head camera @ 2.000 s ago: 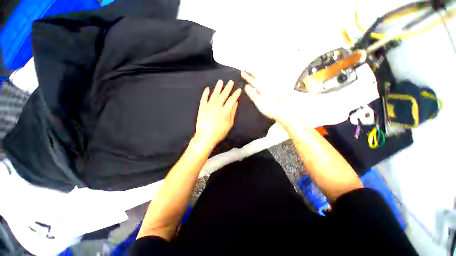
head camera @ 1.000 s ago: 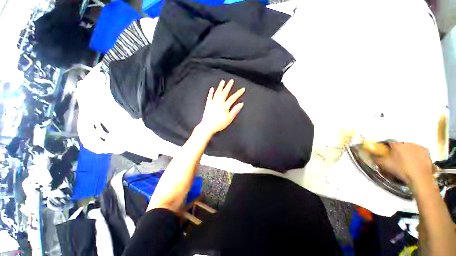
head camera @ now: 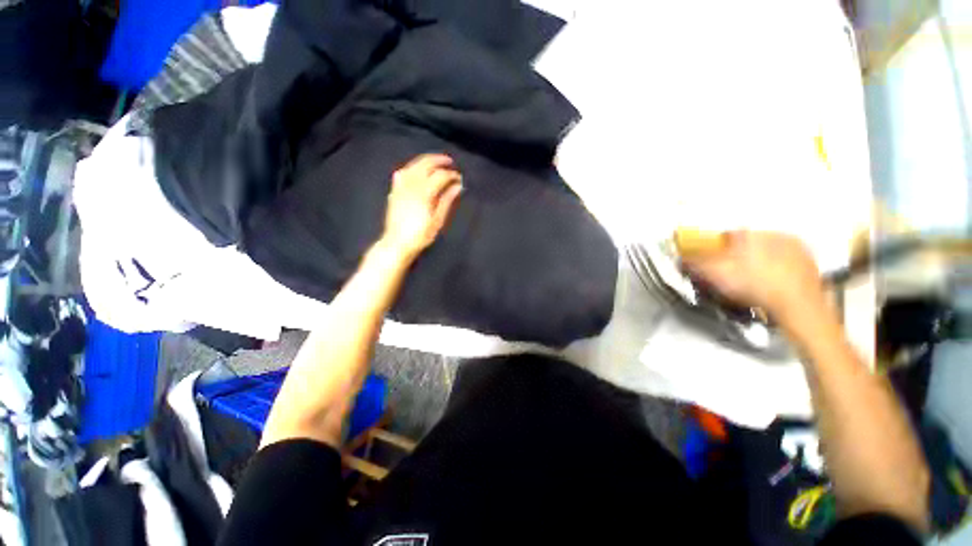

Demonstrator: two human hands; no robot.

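Observation:
The garment (head camera: 501, 245), black side out, lies spread and partly folded on the white padded table. My left hand (head camera: 421, 203) rests on its middle with fingers bent; whether it pinches the cloth cannot be told. My right hand (head camera: 751, 272) grips the handle of the steam iron (head camera: 655, 272), just right of the garment's rounded right end. The iron is blurred and mostly hidden under the hand. Its light brown handle tip shows at the left of the hand.
The white table (head camera: 725, 117) extends behind the garment. Striped knit cloth (head camera: 192, 69) lies at the far left. Blue crates (head camera: 123, 379) and a wooden stool (head camera: 378, 453) stand below the left edge. Yellow-green snips (head camera: 810, 507) and a dark pouch lie at lower right. The hose runs right.
My right hand has left the garment, taken hold of the iron and brought it left towards the garment. My left hand's fingers, spread before, are now bent. The view has shifted.

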